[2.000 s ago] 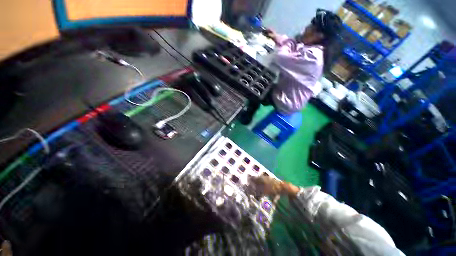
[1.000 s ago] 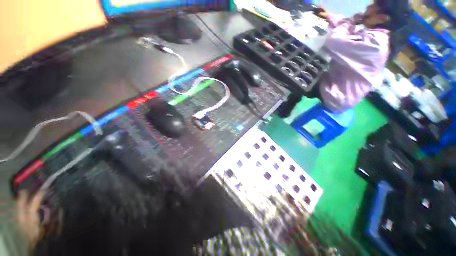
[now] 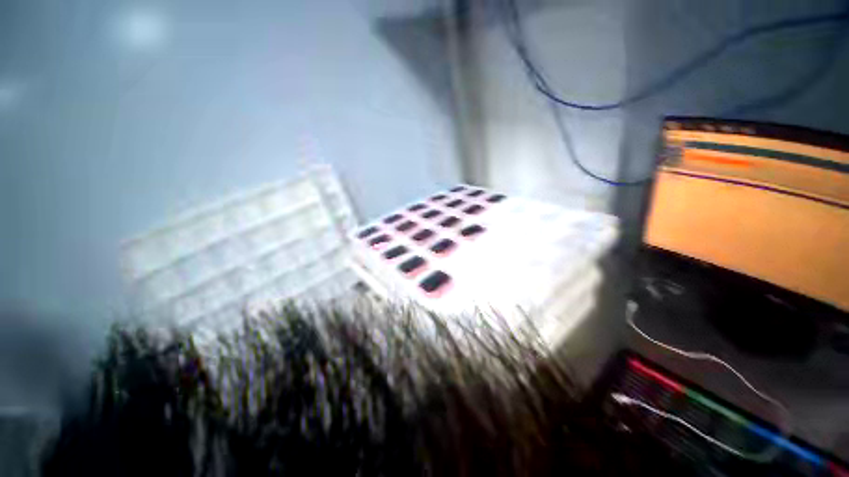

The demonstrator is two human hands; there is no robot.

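A white blister tray (image 3: 531, 270) lies on top of a stack of white trays in the middle of the view. Several small dark units (image 3: 436, 281) with reddish edges sit in its left and back pockets; its right part shows no dark units. Neither of my hands is in view. A dark, hairy or furry blurred mass fills the bottom of the picture and hides what lies below.
An empty-looking white tray (image 3: 242, 247) leans at the left. A monitor (image 3: 745, 224) with an orange-yellow window stands at the right. White cables (image 3: 684, 350) lie near the desk mat (image 3: 735, 424) at lower right. Dark cables hang on the pale wall above.
The view has swung left, from the mat, the right-hand tray and the seated person to the tray stack. The hand seen at lower left one second ago is out of view.
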